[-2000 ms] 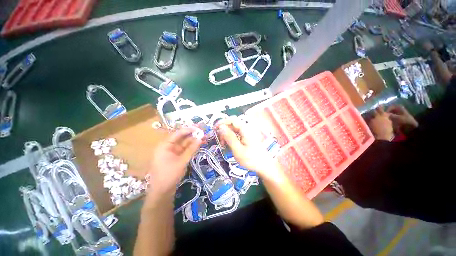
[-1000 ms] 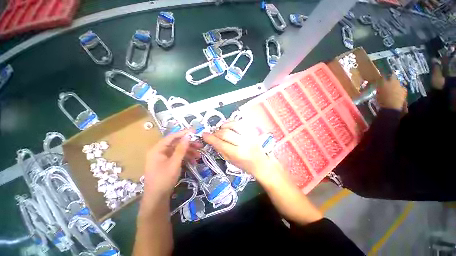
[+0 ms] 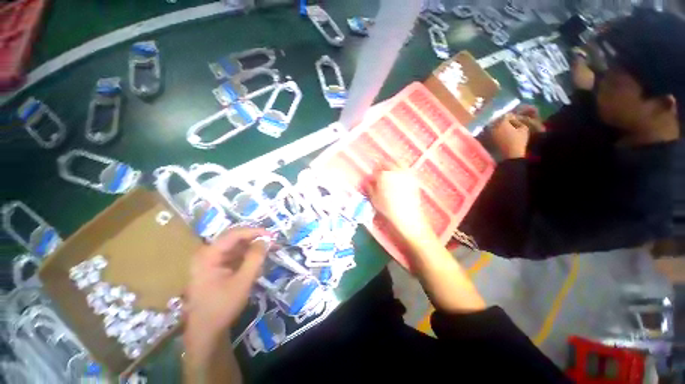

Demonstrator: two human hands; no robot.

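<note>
My left hand (image 3: 225,274) is beside the cardboard box, its thumb and fingers pinched on a small white piece (image 3: 262,241), which is partly hidden. My right hand (image 3: 394,196) is over the left part of the pink-red compartment tray (image 3: 469,154); glare and blur hide what its fingertips hold, if anything. A heap of looped white cables (image 3: 304,229) with blue bands lies between my hands. The open cardboard box (image 3: 143,247) holds a pile of small white pieces and one loose piece near its top right corner.
More cable loops (image 3: 221,124) lie scattered on the green belt (image 3: 173,112). Another cable heap (image 3: 37,337) is at lower left. A slanting pale post (image 3: 379,56) rises beyond the tray. A neighbouring worker (image 3: 586,165) sits at right, beside a smaller box (image 3: 484,82).
My right hand has left the cable heap and moved right, over the tray. My left hand stays near the box. The view has turned right, bringing the neighbour's head into sight.
</note>
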